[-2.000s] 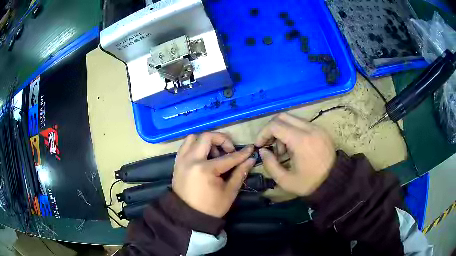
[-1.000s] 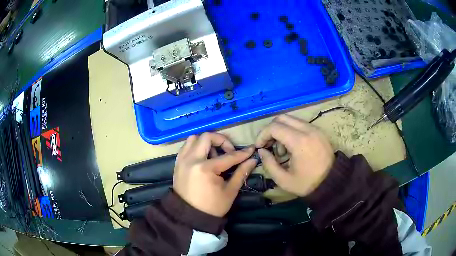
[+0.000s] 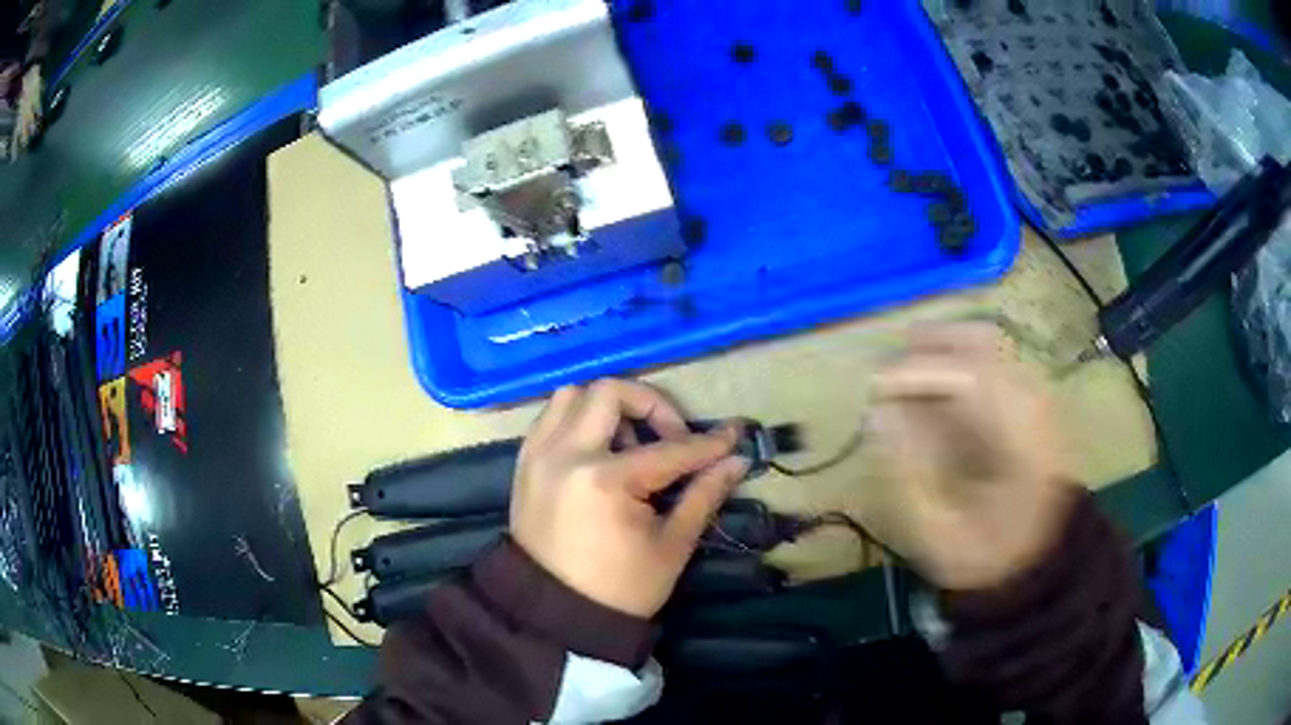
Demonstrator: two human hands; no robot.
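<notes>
Several long matte black housings lie side by side on the tan board. My left hand pinches the right end of the top housing between thumb and fingers. A dark wire runs from that end towards my right hand. My right hand is motion-blurred, above the board to the right of the housing end; whether it holds the wire is unclear. A second housing lies just below the top one.
A blue tray holds the white-grey screw feeder and small black caps. An electric screwdriver lies at right beside a clear plastic bag. A grey dotted sheet is at upper right. A printed carton sheet is at left.
My right hand has moved right, away from the housing end, uncovering that end and its wire. My left hand keeps its pinch. The whole view has shifted slightly.
</notes>
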